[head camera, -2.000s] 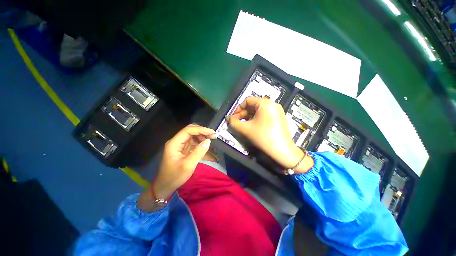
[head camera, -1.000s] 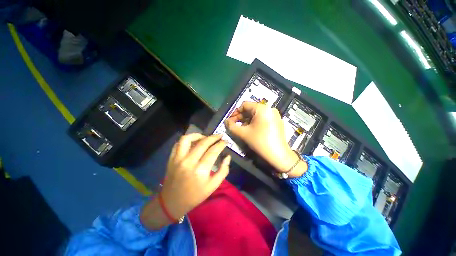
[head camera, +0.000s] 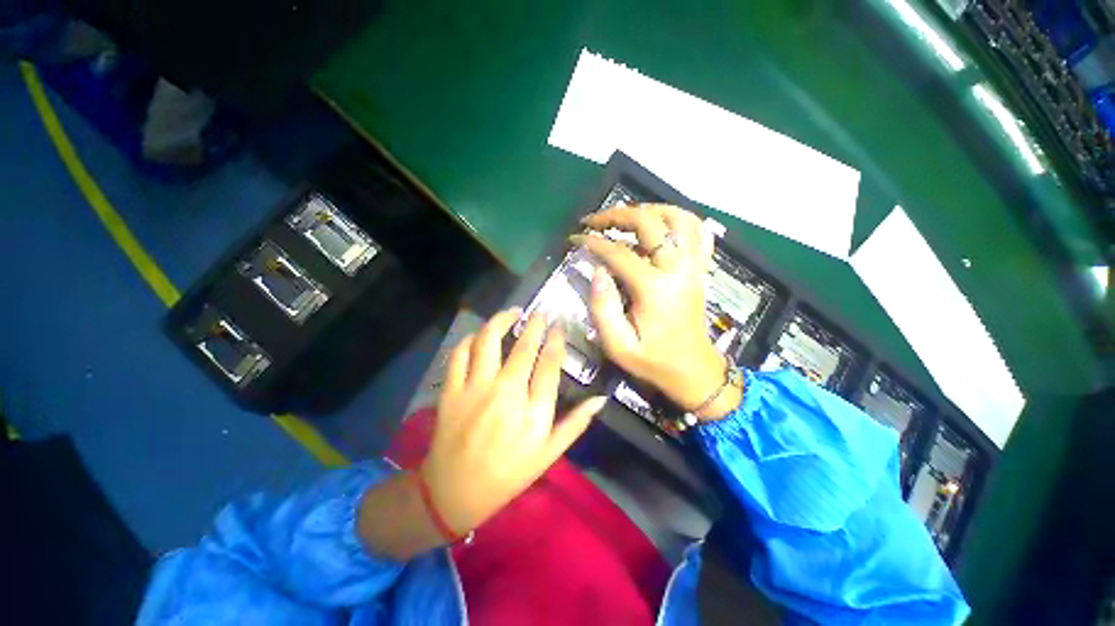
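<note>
A phone mid-frame with a bright silvery face lies at the left end of the black foam tray. My left hand has its fingers spread, with the fingertips on the lower left edge of this device. My right hand lies over its upper right part, fingers bent and thumb apart, and hides that part. I see no piece pinched in either hand. More devices lie in the tray to the right, one with an orange tab.
Two white release liner sheets lie on the green bench beyond the tray. A black foam tray with three visible devices stands at the left, above the blue floor. A dark rack is at the far right.
My left hand has come in from the left and its fingers have spread onto the device. My right hand has opened from a pinch and lies flatter, slightly higher over the device.
</note>
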